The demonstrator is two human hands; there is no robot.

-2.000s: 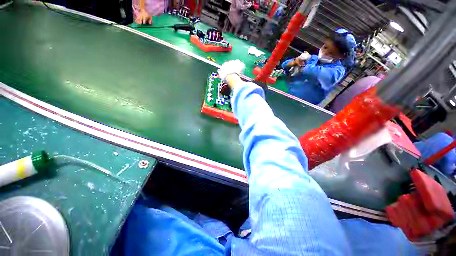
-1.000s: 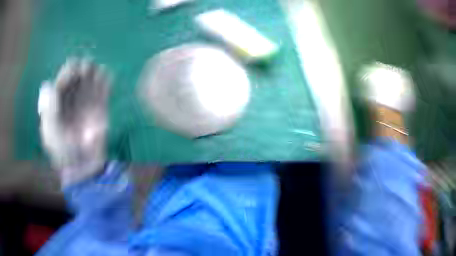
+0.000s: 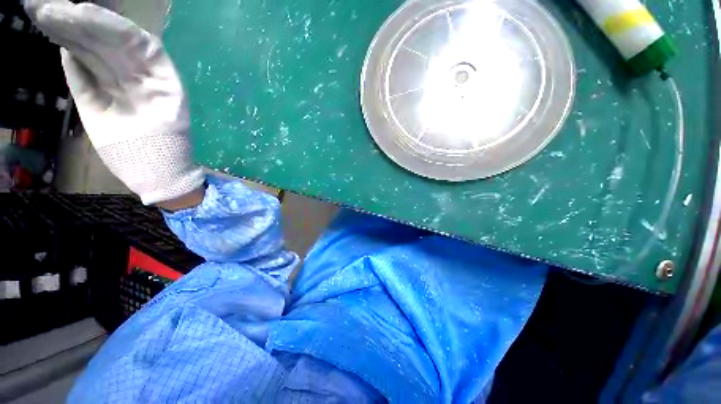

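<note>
My left hand (image 3: 130, 95), in a white knitted glove, is at the upper left beyond the left edge of the green mat. Its fingers point up and left, stretched out, and I see nothing in it. My right hand is out of the picture; only a bit of blue sleeve (image 3: 696, 375) shows at the lower right edge. A glue syringe (image 3: 624, 28) with white barrel, yellow label and green end cap lies at the top right, cut off by the top edge. Its clear hose curves down over the mat. No hand touches it.
A round clear plastic disc (image 3: 403, 146) lies flat on the glue-spotted green mat (image 3: 269, 102). A screw (image 3: 665, 270) sits at the mat's near right corner. The belt's edging (image 3: 704, 268) runs along the right. Dark racks with a red-edged item (image 3: 154, 264) stand at lower left.
The view has swung from the belt and a circuit board down to the bench. My left hand has come into view. My right hand, earlier over the board, has left the picture.
</note>
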